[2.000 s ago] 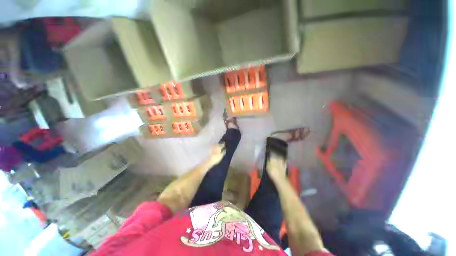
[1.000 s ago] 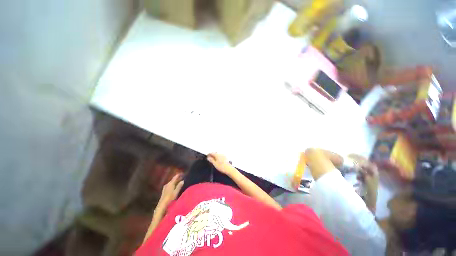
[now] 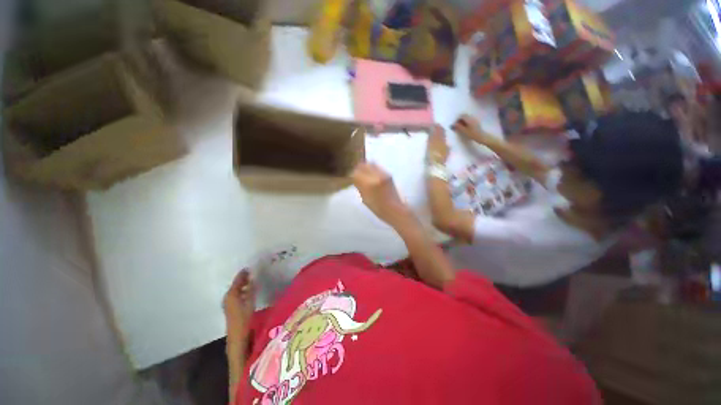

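An open, empty-looking brown carton (image 3: 296,180) lies lengthwise on the white table (image 3: 174,237), its dark inside showing. My right hand (image 3: 376,188) is at the carton's near right corner, with the fingertips closed on its edge; the hand is slightly blurred. My left hand (image 3: 239,294) is low at the left, by the table's near edge, with the fingers curled. No held thing can be made out in it. Small dark marks show on the table beside it.
More open brown cartons (image 3: 103,162) stand at the left and back left. A pink folder (image 3: 371,95) bears a dark phone (image 3: 408,96). Orange boxes (image 3: 531,108) are piled at the back right. Another person (image 3: 522,245) works close on my right over a printed sheet (image 3: 490,188).
The view has swung from the floor to the table. A brown carton now lies mid-table by my right hand, which has reached forward. My left hand has moved up to the table's edge.
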